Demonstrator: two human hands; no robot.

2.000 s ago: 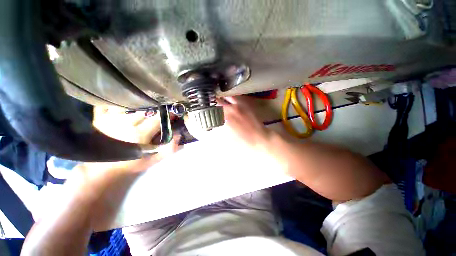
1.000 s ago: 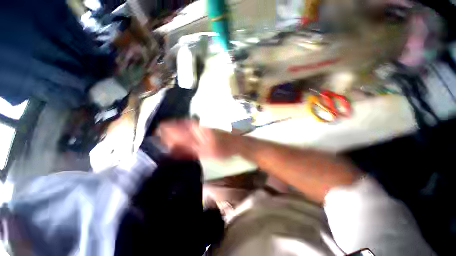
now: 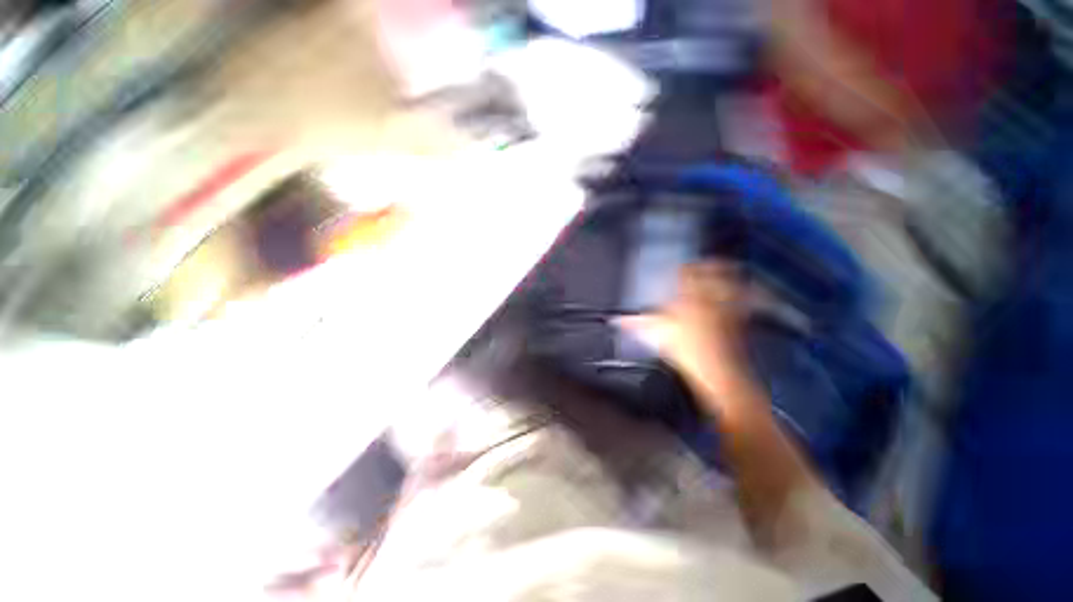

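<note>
The frame is strongly blurred. My right hand (image 3: 694,318) reaches out to the right of the table, over dark and blue material. A pale grey-blue piece (image 3: 665,253) lies at its fingertips among dark cloth (image 3: 582,265). Whether the fingers grip it cannot be told. A rounded blue thing, perhaps a basket rim (image 3: 812,241), curves around the dark cloth. My left hand is not discernible; the lower left is overexposed.
The white table (image 3: 235,435) fills the left, glaring. The sewing machine (image 3: 106,200) with blurred red lettering is at upper left, with an orange-yellow blur, perhaps scissors (image 3: 359,233), below it. A person's arm and red clothing (image 3: 912,71) show at upper right.
The view has swung right, away from the needle area. My right hand has left the dark and light-blue cloth near my lap and is now at the blue-rimmed pile.
</note>
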